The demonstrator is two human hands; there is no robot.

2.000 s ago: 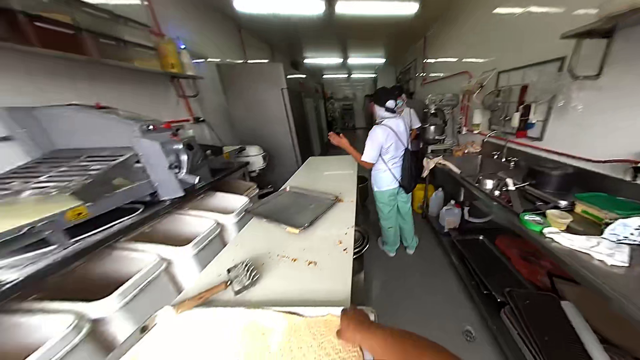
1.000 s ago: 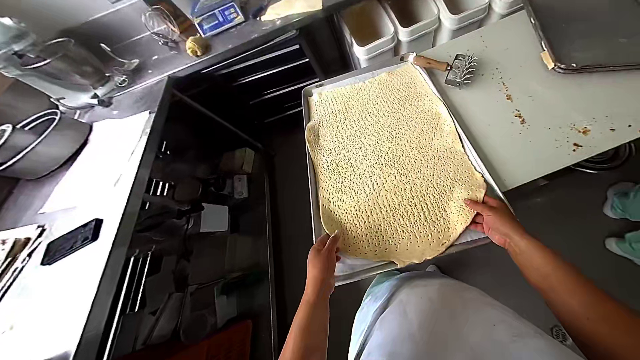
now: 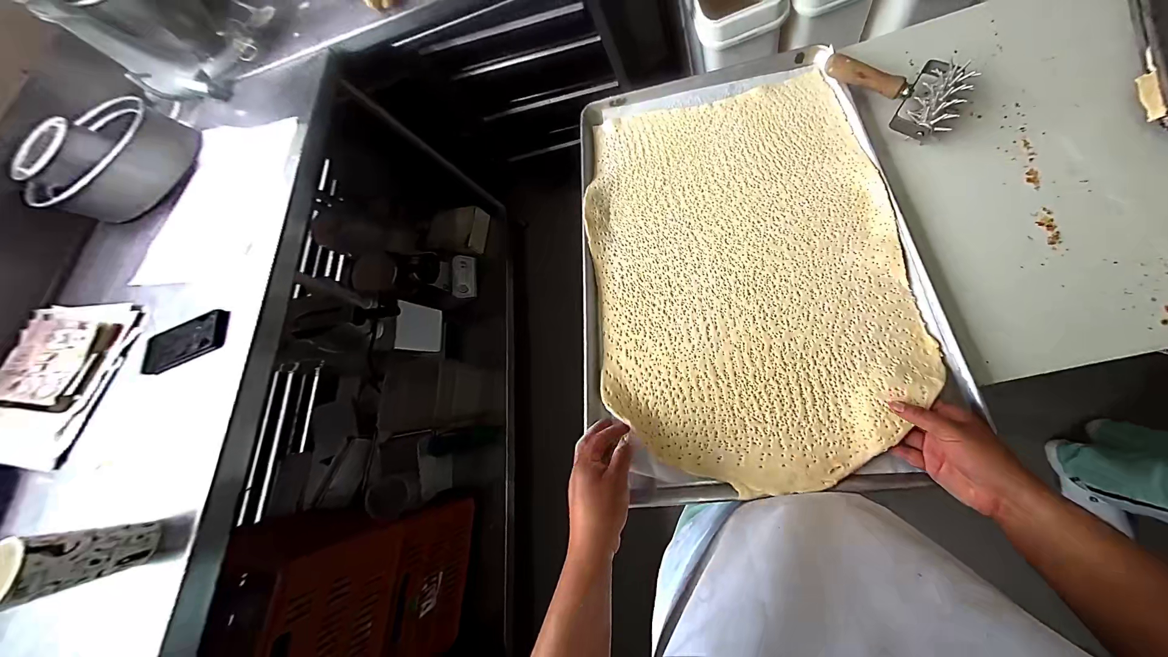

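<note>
A sheet of docked dough lies on a metal baking tray lined with paper, its lower edge reaching over the tray's near rim. At the dough's lower left edge, my left hand has its fingers bent around the dough's edge beside the tray rim. My right hand pinches the lower right corner of the dough, thumb on top and fingers beneath. A dough docker with a wooden handle rests on the pale worktop, its handle end against the tray's top right corner.
The pale worktop bears brown crumbs. White bins stand beyond the tray. On the left counter are a phone, papers, a patterned cup and a metal pot. An orange crate sits below. A person's foot shows at right.
The view has swung down and left from the long room. Two seconds ago a hand touched the dough's right side; one second ago both hands were at its near corners, as now.
</note>
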